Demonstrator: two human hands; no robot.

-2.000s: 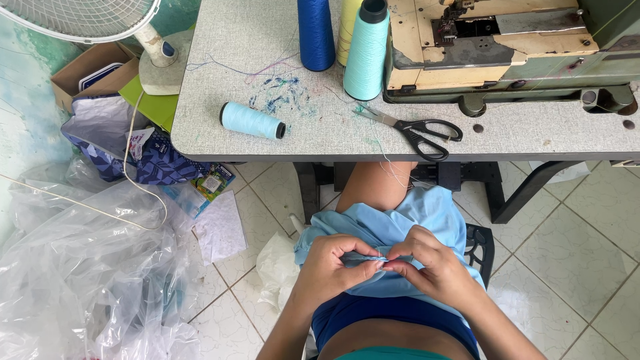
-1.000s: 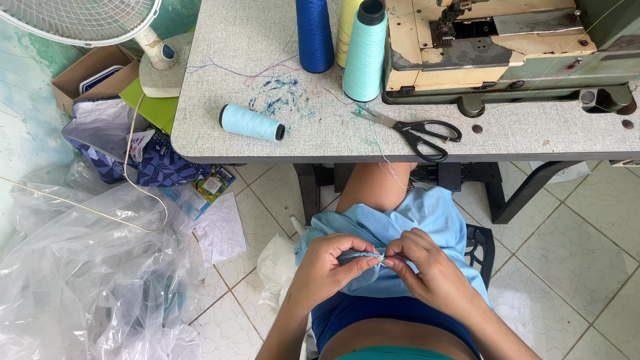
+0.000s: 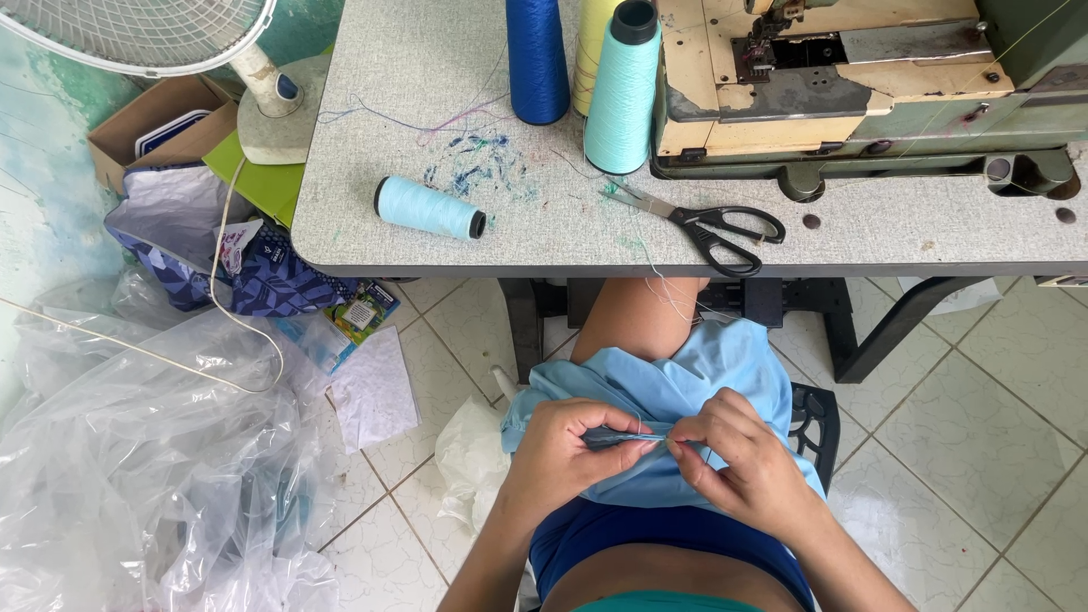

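Light blue fabric [image 3: 731, 357] lies gathered across my lap. My left hand [image 3: 586, 450] pinches a folded edge of it between thumb and fingers. Close against it on the right, my right hand [image 3: 731, 450] holds the end of the same fold with thumb and fingertips; whether a thread is also pinched there cannot be told. Fine loose threads hang from the table edge near my knee. Above the hands, on the table, lie black-handled scissors [image 3: 714, 225], blades slightly apart. A light blue thread cone [image 3: 429, 207] lies on its side to their left.
An industrial sewing machine [image 3: 816, 93] stands at the table's [image 3: 357, 221] back right, beside mint [image 3: 625, 93], blue [image 3: 538, 64] and yellow thread cones. A fan [image 3: 272, 93], a cardboard box [image 3: 161, 110] and clear plastic bags [image 3: 170, 442] are at the left. A black chair part [image 3: 814, 429] shows beside my lap.
Both hands stay over my lap, with small shifts of the fingers and the pinched fabric. The cones and scissors have not moved.
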